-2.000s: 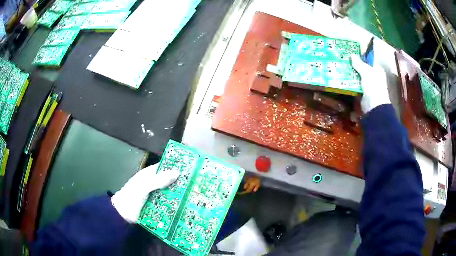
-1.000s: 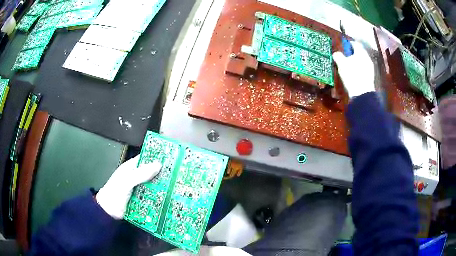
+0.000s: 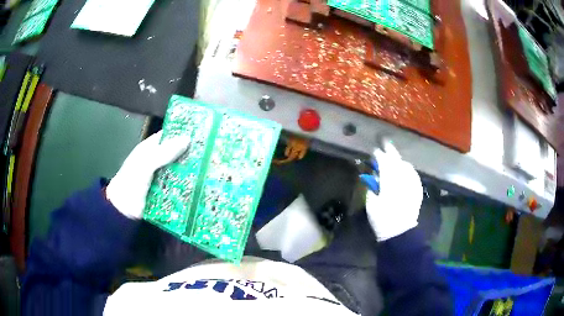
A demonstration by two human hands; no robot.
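Observation:
My left hand [image 3: 139, 176], in a white glove, holds a green PCB panel [image 3: 235, 179] by its left edge, solder side up, above my lap. My right hand [image 3: 396, 191], also in a white glove, is at the machine's front edge, right of the panel and apart from it. It holds the blue-handled side cutters [image 3: 370, 178]; their jaws look small and blurred. Another green board [image 3: 396, 18] sits in the brown fixture on the red-brown base plate [image 3: 309, 68], partly cut off by the top edge.
The machine front has a red button [image 3: 309, 120] and grey buttons. A second station with a board [image 3: 537, 58] is at the right. A black mat [image 3: 123, 68] with boards lies at the left. A blue bin [image 3: 488, 287] is at the lower right.
My right hand with the cutters has moved from beside the fixture board down to the machine's front edge. The view has tilted down; my left hand still holds the panel.

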